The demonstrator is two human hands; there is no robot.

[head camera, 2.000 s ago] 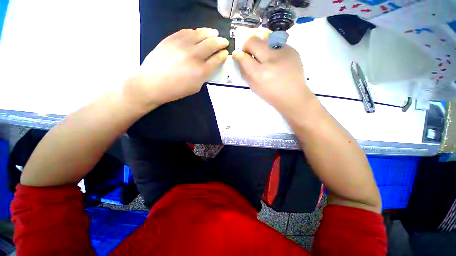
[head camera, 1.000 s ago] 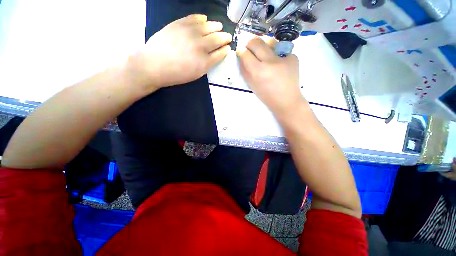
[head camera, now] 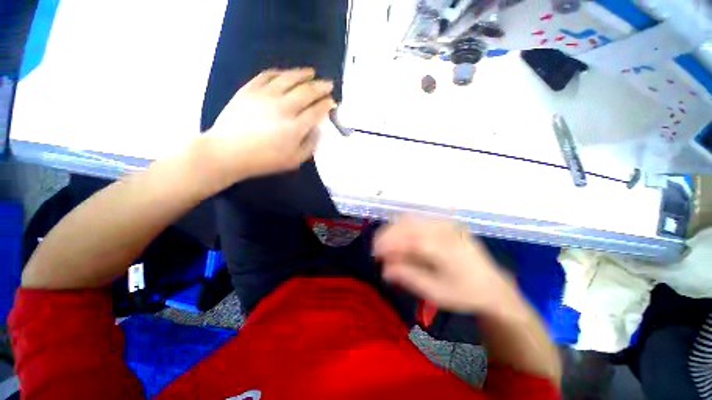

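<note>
A long black fabric panel lies on the white machine table and hangs over its front edge toward my lap. My left hand lies on the panel near its right edge, fingers bent at that edge; a small dark piece shows by the fingertips. My right hand is blurred, off the cloth, in front of the table edge above my lap. I see nothing held in it. The needle area of the sewing machine is to the right of the panel.
A slim silver tool lies on the table at right. A small black piece lies beside the machine. A ruler-like strip runs along the front edge. Cream fabric hangs at the lower right, near a person's striped clothing.
My right hand has left the needle area and come down toward my lap. My left hand and the panel have shifted left and toward me, away from the needle. Cream fabric has come into view.
</note>
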